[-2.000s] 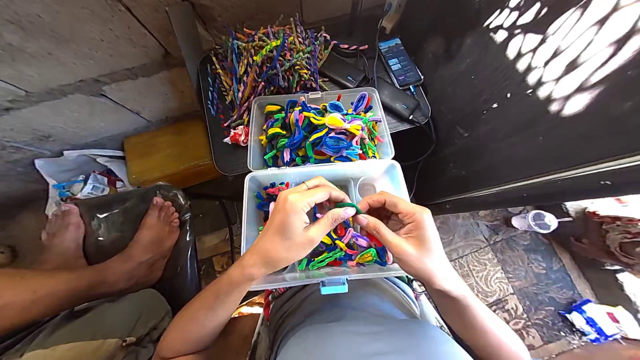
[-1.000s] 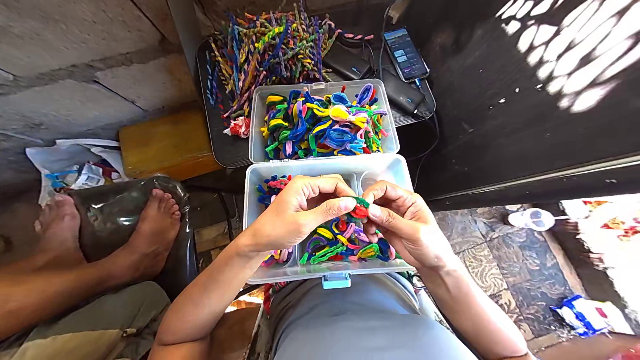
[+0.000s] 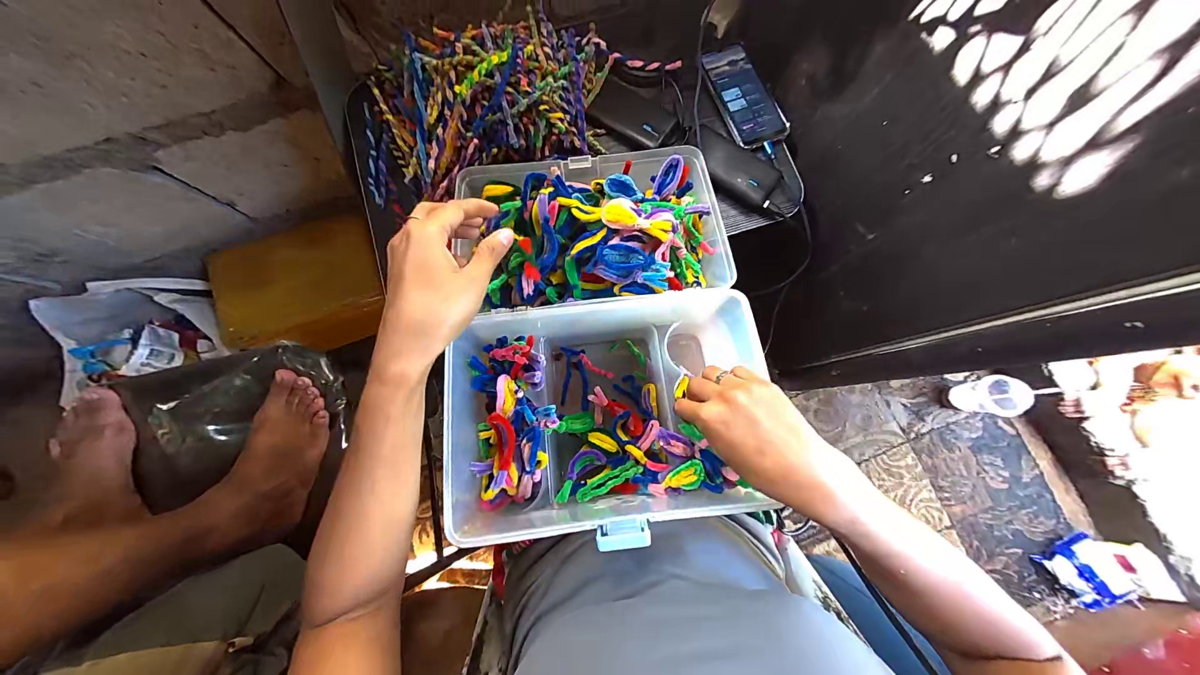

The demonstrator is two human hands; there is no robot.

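Observation:
An open plastic case rests at my lap, its divided base (image 3: 459, 412) holding bundles of coloured fuzzy stems, its lid (image 3: 727, 267) heaped with more. My left hand (image 3: 445, 267) is over the lid's left edge, thumb and fingers apart, beside the heaped pieces. Over the base's right compartment is my right hand (image 3: 741, 422), fingers curled down around a small yellow piece (image 3: 682, 385); whether other pieces are in its grasp is hidden. A blue looped piece (image 3: 626, 262) and a yellow bow-like piece (image 3: 619, 214) lie on the lid's heap.
Behind the case, a dark table bears a pile of twisted coloured stems (image 3: 487, 94), a phone (image 3: 745, 98) and black power banks (image 3: 741, 169) with cables. At left are a brown box (image 3: 291, 281), a plastic bag and another person's bare feet (image 3: 281, 450). A dark panel stands at right.
My hands have parted: the left moved up to the lid, the right to the base's right side. The green and red piece between my fingers a second ago is no longer there.

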